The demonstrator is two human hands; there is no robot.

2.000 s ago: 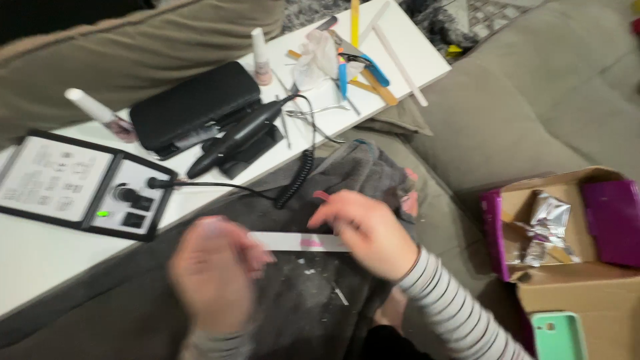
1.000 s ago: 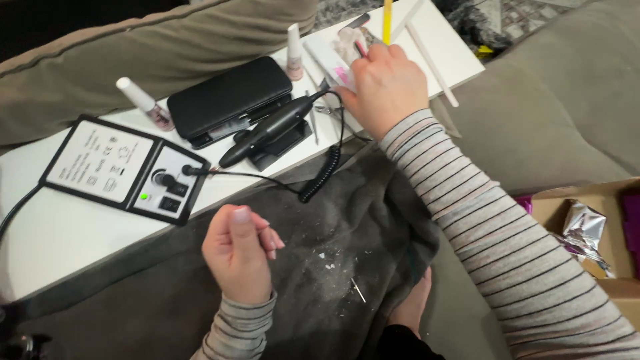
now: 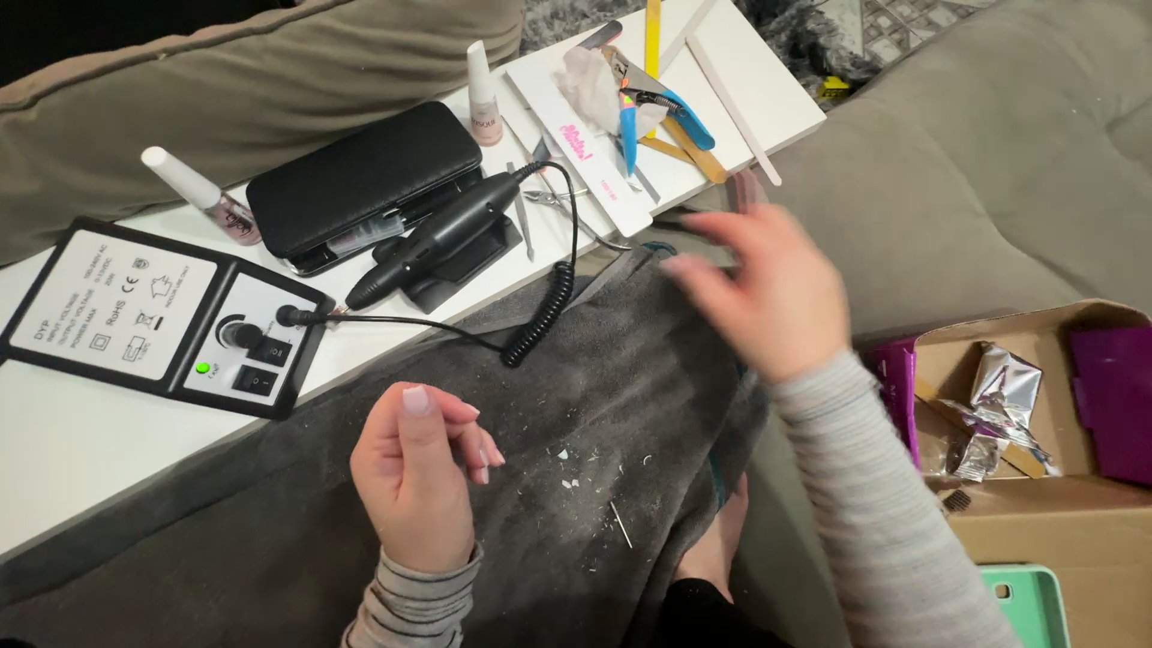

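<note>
My left hand [image 3: 418, 472] is held over the dark grey towel [image 3: 558, 396], fingers loosely curled, nothing visible in it. Above the towel's right part, near the table edge, my right hand [image 3: 765, 283] has its fingers apart and is empty and slightly blurred. A white nail file [image 3: 580, 148] bearing pink writing lies on the white table beside cotton [image 3: 589, 90] and blue-handled nippers [image 3: 686, 121]. A black electric nail drill [image 3: 432, 238] rests on its stand, its coiled cord running to the control box [image 3: 166, 319] with a green light. White nail dust and clippings dot the towel.
A black case [image 3: 364, 184] and two nail polish bottles [image 3: 202, 193] [image 3: 483, 94] stand along the back of the table [image 3: 72, 468]. Metal tools, a yellow file [image 3: 652, 45] and wooden sticks lie there. At right, a cardboard box [image 3: 1062, 504] holds foil packets [image 3: 1006, 387] and a mint-green phone case [image 3: 1035, 607].
The white file, between my hands two seconds ago, now lies on the table. My right hand has let go of it and drawn back from the table.
</note>
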